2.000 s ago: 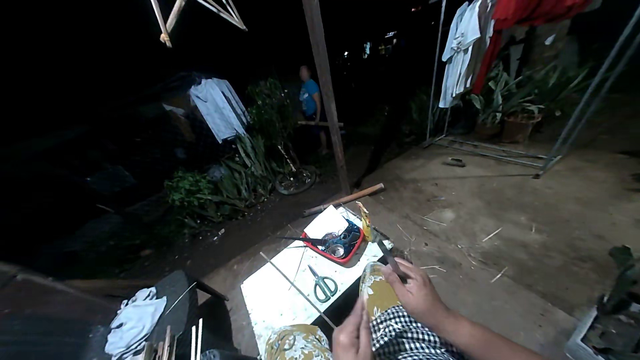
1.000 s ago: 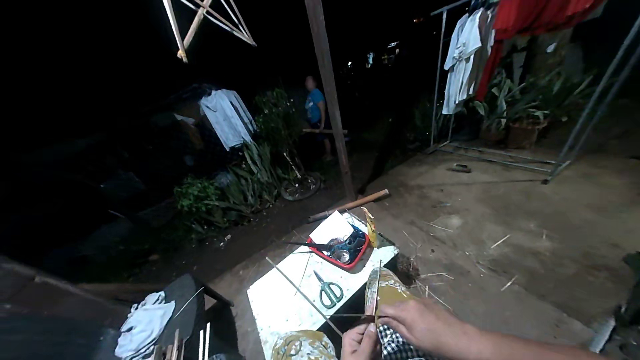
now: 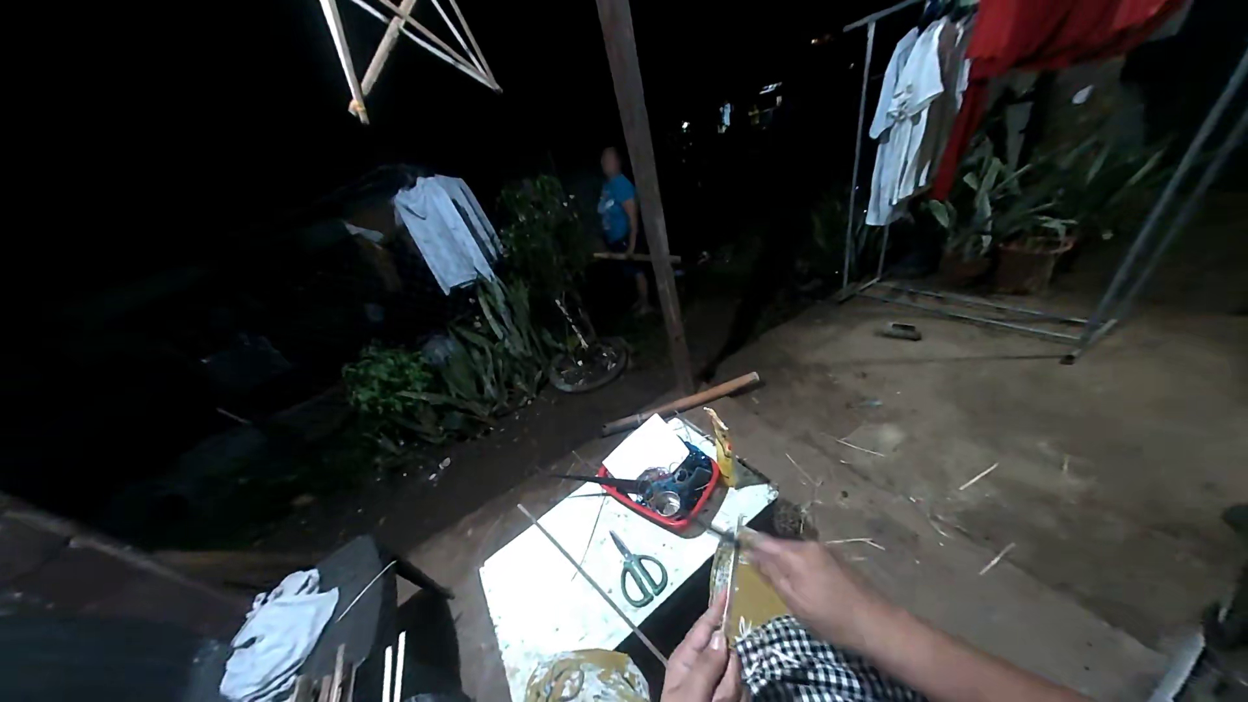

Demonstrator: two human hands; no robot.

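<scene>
My left hand grips a thin light strip, likely bamboo, above my lap at the bottom centre. Just above and to the right, my right hand is closed on a dark, narrow tool, probably a knife, whose blade lies close to the strip's far end; its motion blurs it. Green-handled scissors lie on the white board in front of me. Beside them a long thin stick slants across the board. Behind the scissors, a red plastic tray holds wires, a roll and other small items.
A bamboo pole lies beyond the board near a wooden post. At left a dark chair bears a pale cloth. Strips litter the ground. A person stands far back. A metal rack with clothes stands at right.
My right hand was near my left at the strip one second ago; it is now farther out toward the strip's far end. Two seconds ago my hands were apart.
</scene>
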